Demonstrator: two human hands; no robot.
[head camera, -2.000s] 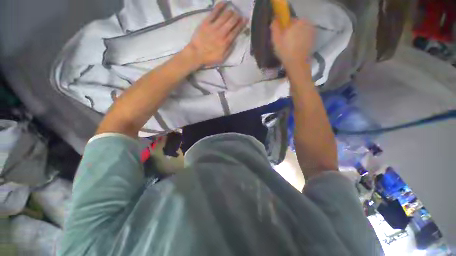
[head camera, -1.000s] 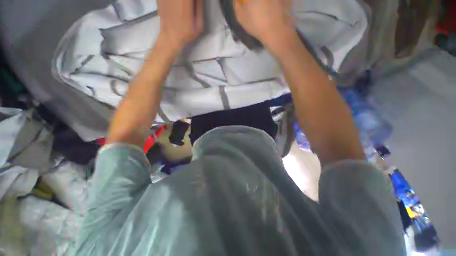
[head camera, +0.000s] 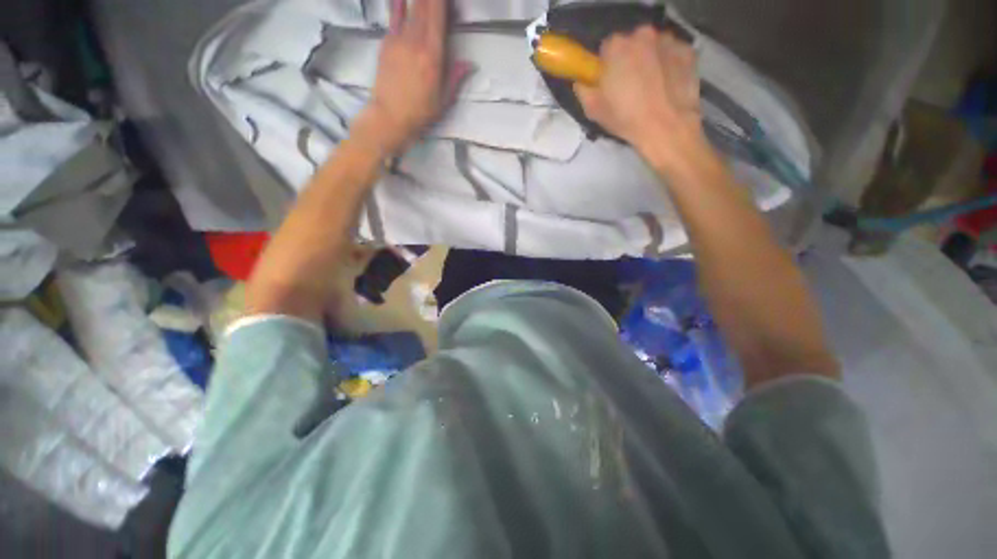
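Observation:
The pale grey-white garment (head camera: 470, 175) with dark seam strips lies spread over the grey cloth-covered table (head camera: 153, 131). My right hand (head camera: 645, 87) is closed around the yellow-orange handle of the dark iron (head camera: 563, 46), at the garment's upper right. The iron's sole rests on or just over the garment; its exact contact is hidden. My left hand (head camera: 413, 71) lies on the garment left of the iron, fingers pointing to the top edge, slightly blurred, holding nothing visible.
A blue-green hose (head camera: 929, 216) runs right from the iron. A grey and white garment pile (head camera: 66, 175) and white quilted pieces (head camera: 77, 382) lie at left. A red plastic thing (head camera: 235, 251) is below the table edge. Clear blue plastic (head camera: 678, 333) lies below the garment. A brown piece (head camera: 918, 158) is at right.
The iron has turned, its handle now pointing left, and sits lower in view than a second ago. My left hand now lies flatter on the garment. The view has shifted, showing more at left.

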